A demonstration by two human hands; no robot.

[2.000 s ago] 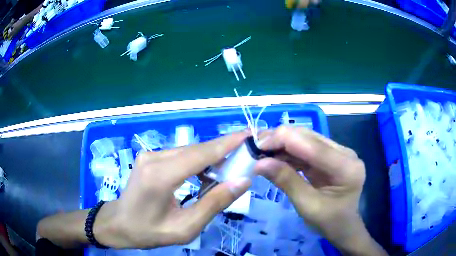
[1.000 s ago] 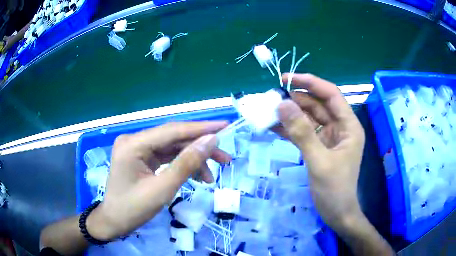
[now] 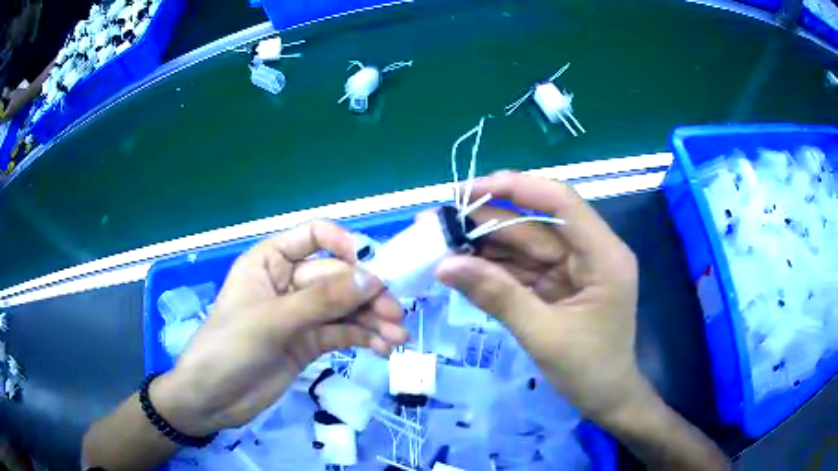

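A wired unit (image 3: 413, 254) with a white body, a black end and thin white wires is held above the near blue bin (image 3: 175, 267). My right hand (image 3: 560, 276) grips it at the black end, with wires splaying up and to the right. My left hand (image 3: 299, 304) pinches its left end, where a small dark spot shows; my fingers partly hide that end. In the bin below lie milky housings (image 3: 524, 363) and several wired units, one with a white block (image 3: 413, 373) and black end.
A green conveyor belt (image 3: 276, 152) with a pale rail (image 3: 92, 262) runs beyond the bin, carrying wired units (image 3: 553, 99) and a loose clear housing (image 3: 267, 78). A second blue bin (image 3: 703, 276) of milky pieces stands at right. Another blue bin (image 3: 138, 69) of units is far left.
The unit and my right hand have come lower and slightly left. My left fingers now close on the unit's left end. The belt's units have shifted right in view.
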